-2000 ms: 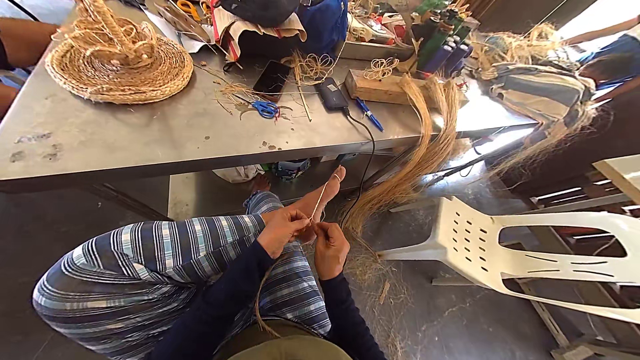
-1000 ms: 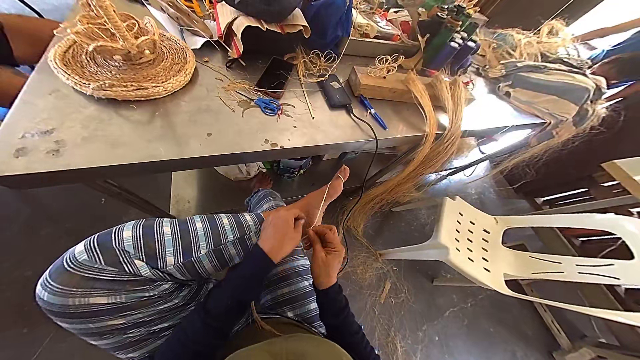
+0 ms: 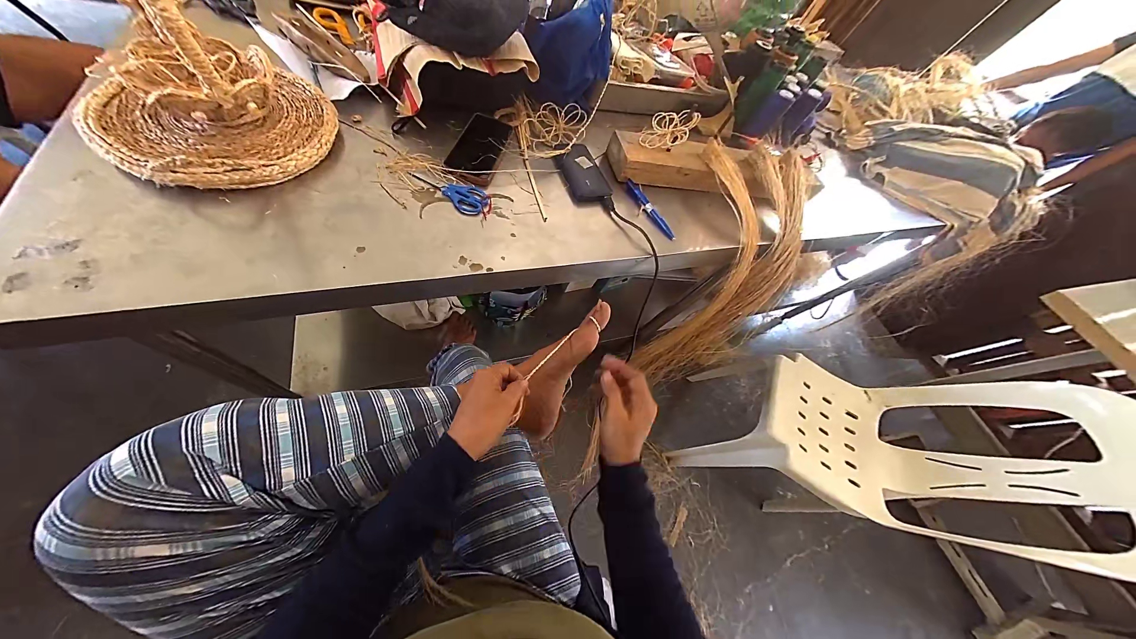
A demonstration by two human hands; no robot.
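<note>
A thin pale fiber cord runs taut from the big toe of my raised bare foot to my left hand, which pinches it. Apart from it, to the right, is my right hand, fingers bent and thumb near the fingertips; whether a fine strand lies between them I cannot tell. Long tan raw fibers hang over the table's edge beyond my right hand. Blue-handled scissors and a coiled cord lie on the table.
The metal table holds a woven fiber disc, a phone, a black device with a cable, a blue pen and a wooden block. A white plastic chair stands right. Other people are at both sides.
My hands, close together at the cord one second ago, are now apart, the right one farther right. The left stays near the foot, and the cord is still looped on the toe.
</note>
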